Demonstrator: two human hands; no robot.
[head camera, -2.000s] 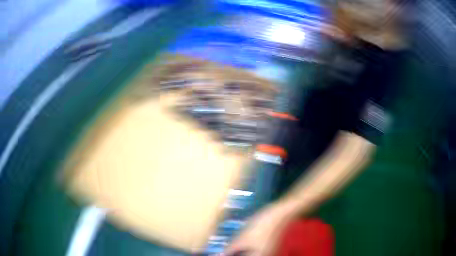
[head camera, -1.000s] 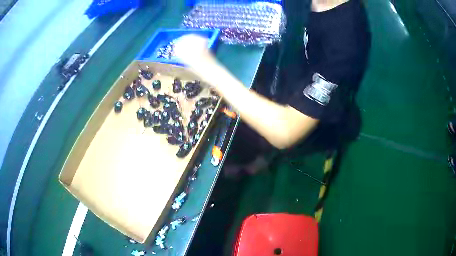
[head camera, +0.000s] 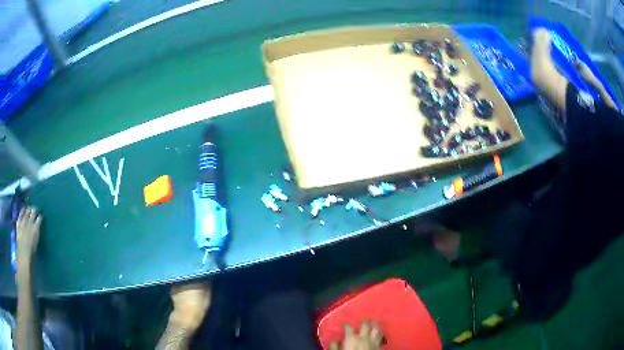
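A blue electric screwdriver (head camera: 209, 222) with a black ribbed nose lies on the green bench, nose pointing away. A small orange block (head camera: 158, 190) lies left of it, apart. Light-blue and white small parts (head camera: 325, 204) lie loose to its right. My left hand (head camera: 191, 304) is at the bench's front edge below the screwdriver; its fingers are hidden or unclear, and no held thing shows. My right hand (head camera: 359, 338) is on the red stool (head camera: 390, 314), fingers apart and empty, cut off by the bottom edge.
A cardboard tray (head camera: 356, 116) holds many black units at its right side. Thin white strips (head camera: 102, 179) lie left. A black-and-orange tool (head camera: 477, 179) lies near the front edge. A neighbour's arm (head camera: 551, 72) reaches over blue bins (head camera: 503, 68); another person's hand (head camera: 27, 232) is far left.
The view has swung left along the bench, bringing in the screwdriver, orange block, white strips and both my hands. The tray and stool now appear turned; the neighbour's arm reaches toward the farther bin.
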